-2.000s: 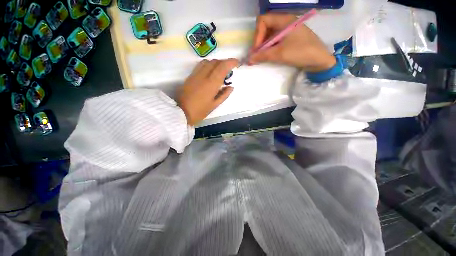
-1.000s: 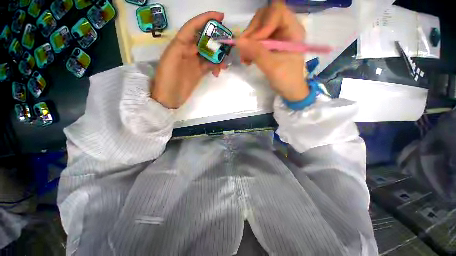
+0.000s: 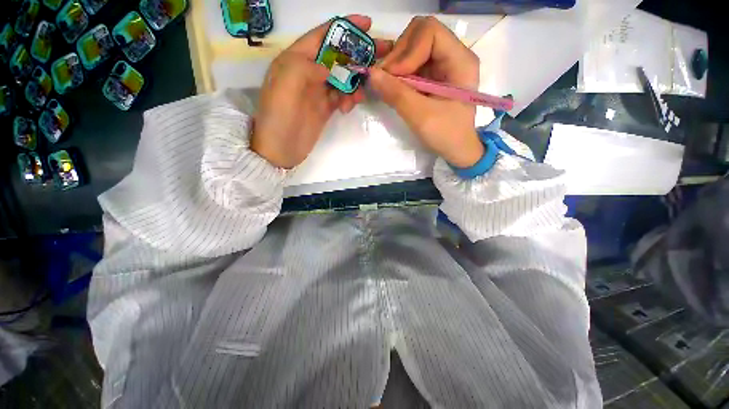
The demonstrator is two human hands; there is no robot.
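Note:
My left hand (image 3: 289, 108) holds an open watch case (image 3: 345, 54) with a teal rim, tilted above the white mat (image 3: 352, 152). Its inside shows silver and dark parts and a yellow-green patch. A small white square (image 3: 341, 74) lies at the case's lower end. My right hand (image 3: 428, 80) holds pink tweezers (image 3: 464, 93), with the tip at the case near the white square. The tip's exact contact is too small to tell. A blue band (image 3: 482, 160) is around my right wrist.
Many similar cases (image 3: 94, 45) lie on the dark green surface at left. Another case (image 3: 247, 16) is on the mat's upper left. A dark blue box (image 3: 511, 5) stands beyond. At right lie a white sheet (image 3: 611, 158), a clear bag (image 3: 631, 60) and a dark slim tool (image 3: 651, 89).
My left hand has picked up the case from the mat, and the tweezers have moved onto it. In the last second the case has turned slightly and the tweezers' rear end has dropped.

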